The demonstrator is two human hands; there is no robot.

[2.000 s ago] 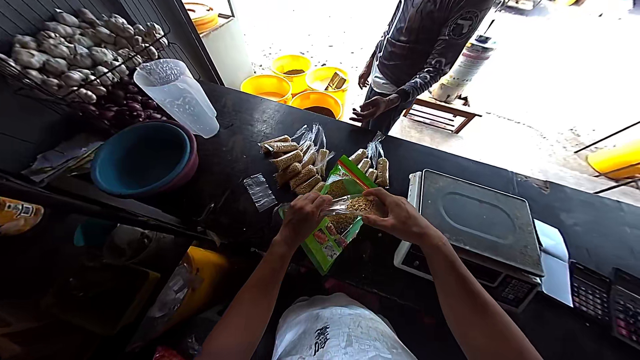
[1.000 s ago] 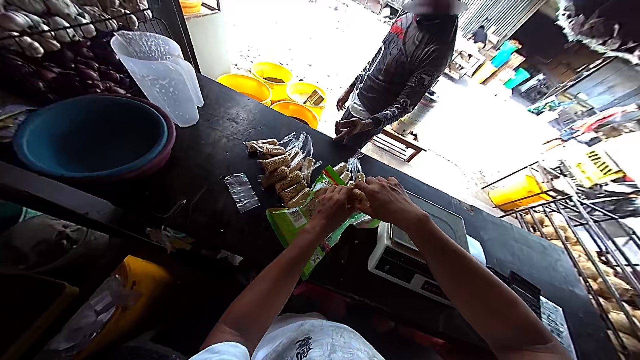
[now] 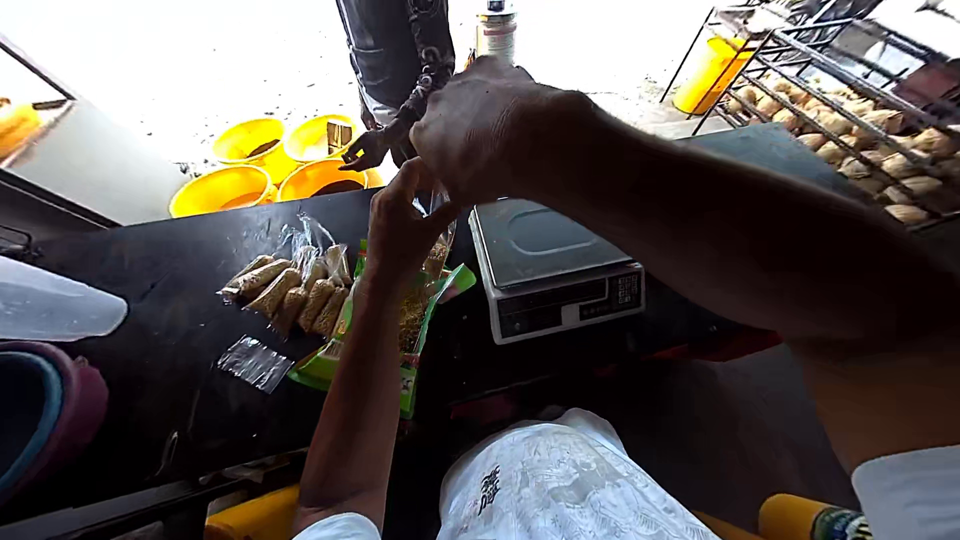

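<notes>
Both hands are raised together over the open green packet (image 3: 412, 322) of grain-like pieces. My left hand (image 3: 401, 225) pinches a small clear plastic bag (image 3: 437, 251) near its top; some of the same pieces fill its lower part. My right hand (image 3: 495, 131) is higher, closed at the bag's upper end, which it mostly hides. Several filled small bags (image 3: 292, 292) with twisted clear tops lie in a cluster left of the packet. Flat empty clear bags (image 3: 255, 364) rest on the black counter nearer me.
A scale (image 3: 559, 262) stands right of the packet. At the left are a translucent plastic jug (image 3: 56, 300) and nested basins (image 3: 82, 405). Beyond the counter (image 3: 172, 255) stand a person (image 3: 390, 67) and several yellow tubs (image 3: 225, 187). A metal rack (image 3: 847, 112) of brown produce is at the right.
My hands have risen from low over the green packet, the right one higher than the left. The view has swung.
</notes>
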